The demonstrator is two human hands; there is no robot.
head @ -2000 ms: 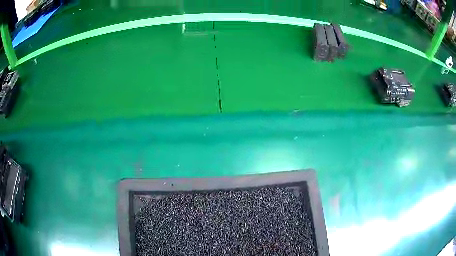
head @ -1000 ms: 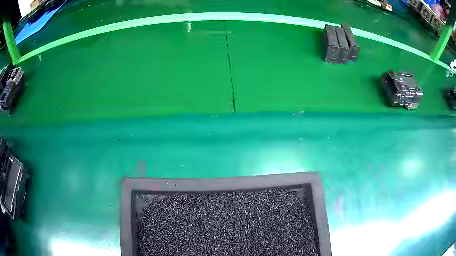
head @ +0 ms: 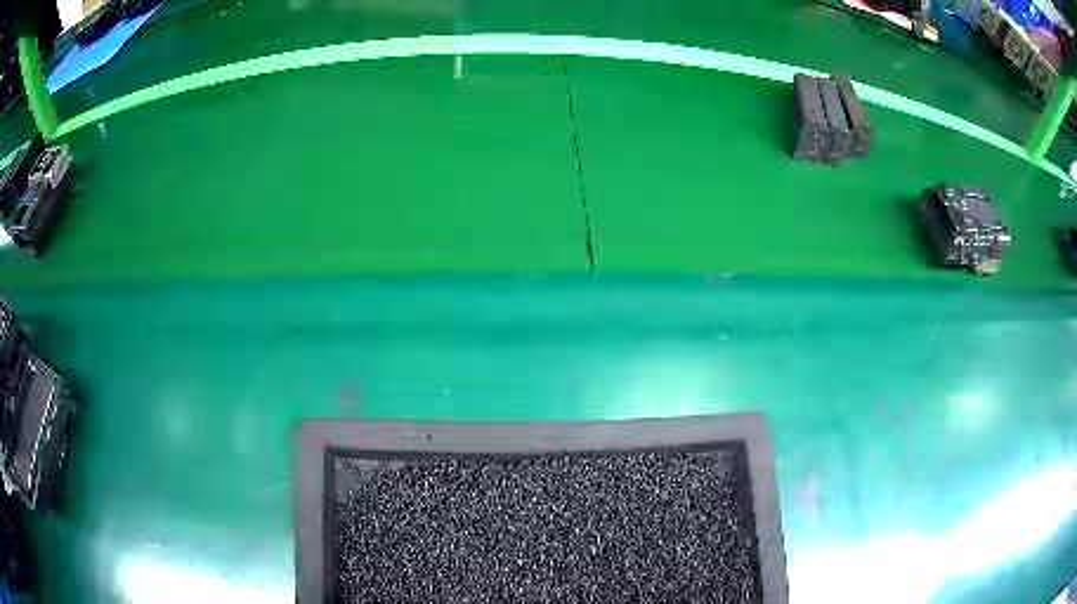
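Observation:
Neither of my hands is in view. A shallow dark tray with a raised grey rim (head: 532, 435) lies nearest me at the lower middle, cut off by the bottom edge. A black speckled fill (head: 543, 531) covers its inside; single pieces cannot be made out. At the left edge lie black open case halves (head: 38, 427), partly cut off. A chunky ribbed case body (head: 966, 228) stands at the right on the green mat.
Slim dark blocks (head: 831, 118) stand side by side near the pale green line (head: 496, 45). Another dark housing (head: 43, 198) lies at upper left. A dark piece is cut off at the right edge. Green uprights (head: 36, 89) stand at both sides.
The bench and its things have shifted slightly right in the picture, and the right-hand parts also sit a little lower. Nothing has visibly moved on the bench itself.

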